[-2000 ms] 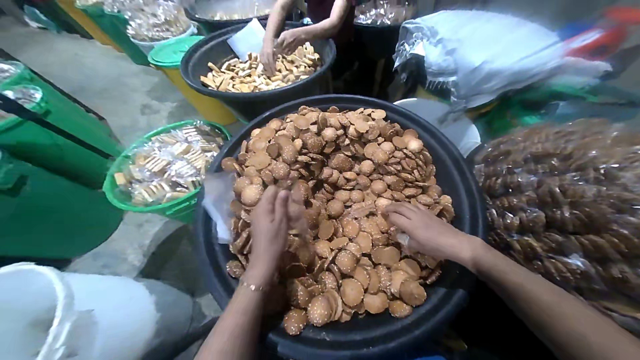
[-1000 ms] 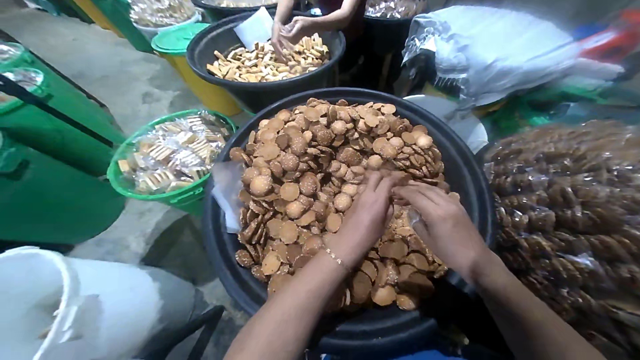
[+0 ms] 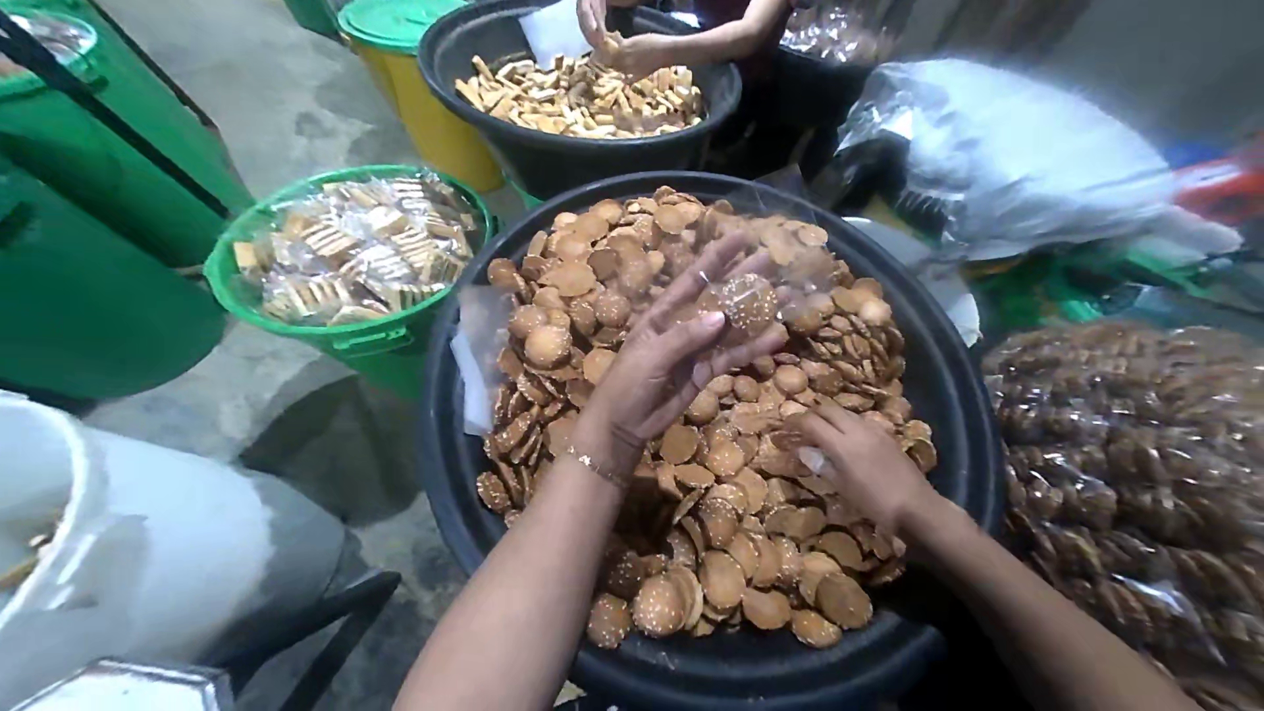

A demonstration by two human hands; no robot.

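Round sesame-topped biscuits fill a large black plastic tub in front of me. Above the heap my left hand, with a thin bracelet at the wrist, holds a clear plastic bag with at least one sesame biscuit inside. My right hand rests on the biscuits at the right, its fingertips down among them; a small whitish thing shows by its thumb. A stack of clear plastic bags lies at the tub's left edge.
Behind, another person's hands work over a black tub of stick-shaped biscuits. A green basket of packed biscuits stands left, a white bucket lower left. Bagged biscuits are piled right, near a white plastic sack.
My hands, together over the right part of the heap one second ago, are now apart. My left hand has risen with the bag, its fingers spread behind it.
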